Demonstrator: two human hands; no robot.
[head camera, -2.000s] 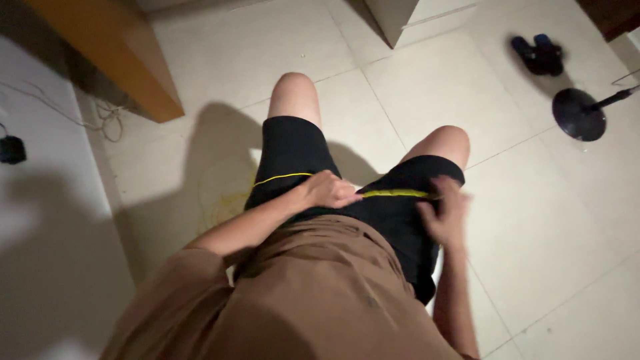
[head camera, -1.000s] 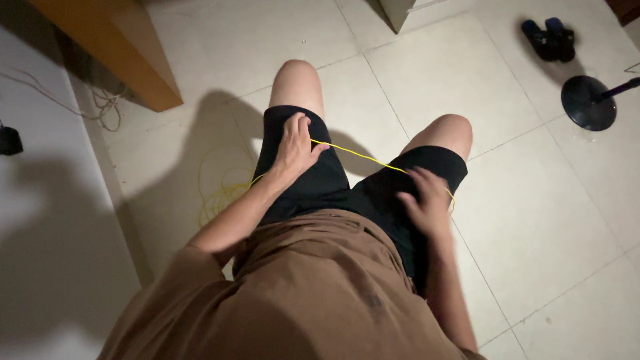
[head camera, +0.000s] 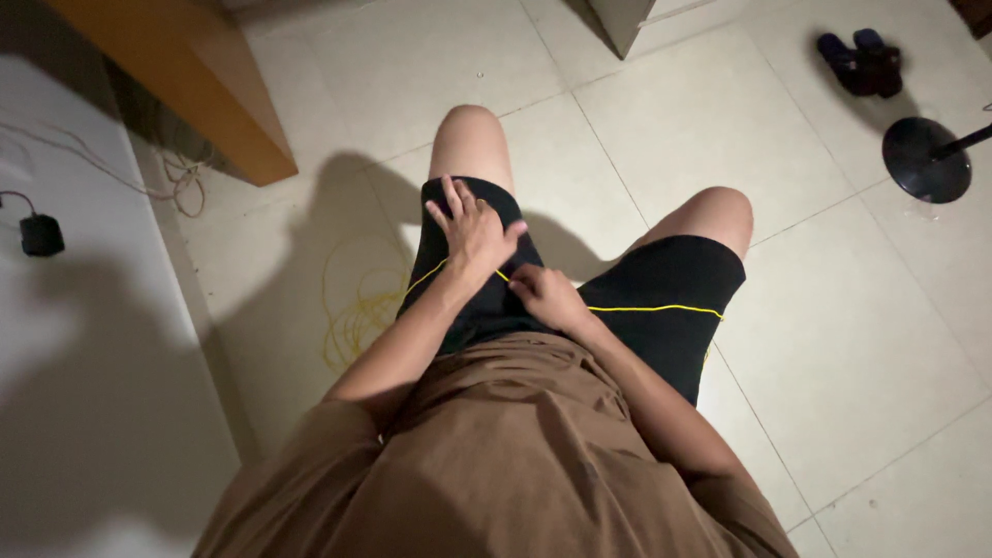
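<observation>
A thin yellow cord (head camera: 655, 308) runs across both thighs of my black shorts (head camera: 651, 349). My left hand (head camera: 473, 232) lies over the left thigh with its fingers spread; the cord passes beneath that hand or wrist, and the palm side is hidden. Between the thighs, my right hand (head camera: 546, 294) pinches the cord between thumb and fingertips. From there the cord crosses the right thigh and drops over its outer side. Loose loops of yellow cord (head camera: 360, 318) lie on the floor to the left of my left thigh.
An orange-brown wooden furniture panel (head camera: 232, 101) stands at the upper left, near tangled pale cables (head camera: 186, 174). A black plug or adapter (head camera: 41, 235) is at the left wall. Dark slippers (head camera: 860, 62) and a round black stand base (head camera: 926, 160) are at the upper right. A cabinet corner (head camera: 624, 31) juts in at the top.
My right hand has moved left from the right thigh to between the thighs. The cord, stretched between my hands one second ago, now lies across the right thigh. My left hand remains over the left thigh.
</observation>
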